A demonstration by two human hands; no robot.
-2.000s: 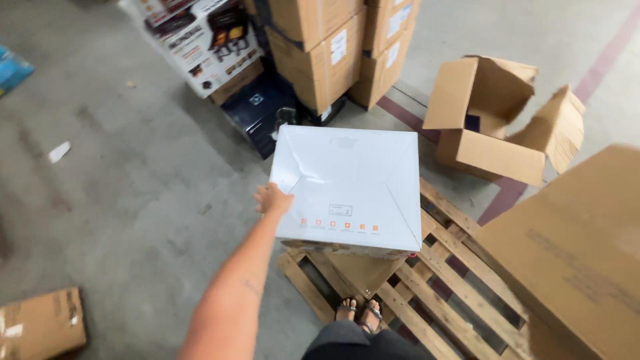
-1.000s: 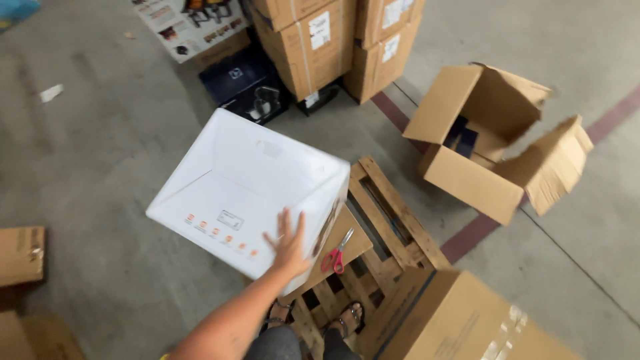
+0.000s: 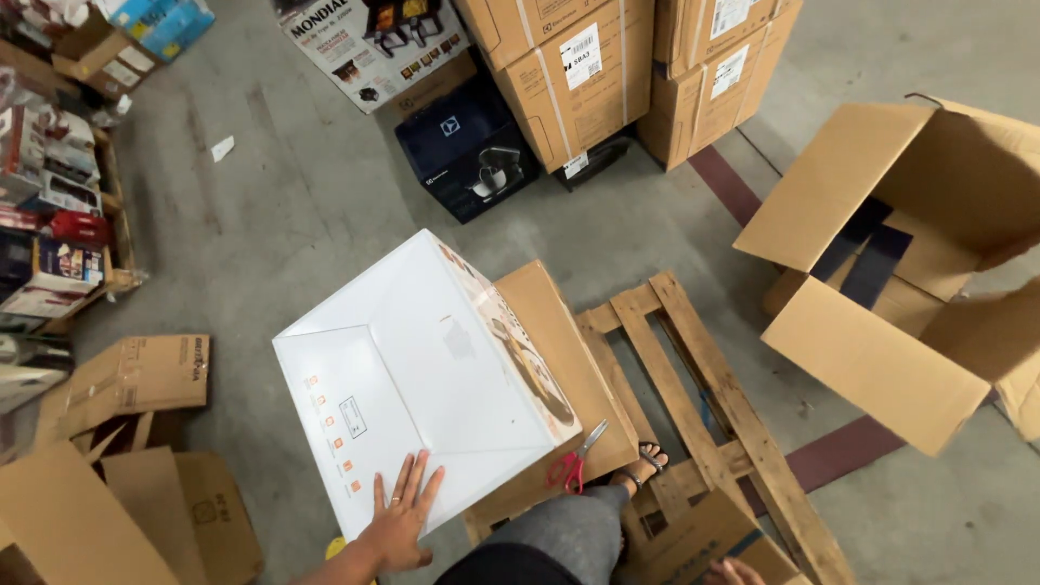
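Note:
A white cardboard box with a printed side lies tilted on a brown cardboard box. My left hand rests on the white box's near edge, fingers spread, gripping nothing. Red-handled scissors lie on the brown box beside the white one. At the bottom edge, my right hand is partly in view by another cardboard box; whether it grips that box cannot be told.
A wooden pallet extends to the right, near my sandaled foot. Opened cardboard boxes stand at right and lower left. Stacked cartons and a dark appliance box stand ahead. Loaded goods line the left side.
The white box has turned on the brown box since two seconds ago. My left hand has moved from its far left side to its near edge. My right hand has come into view.

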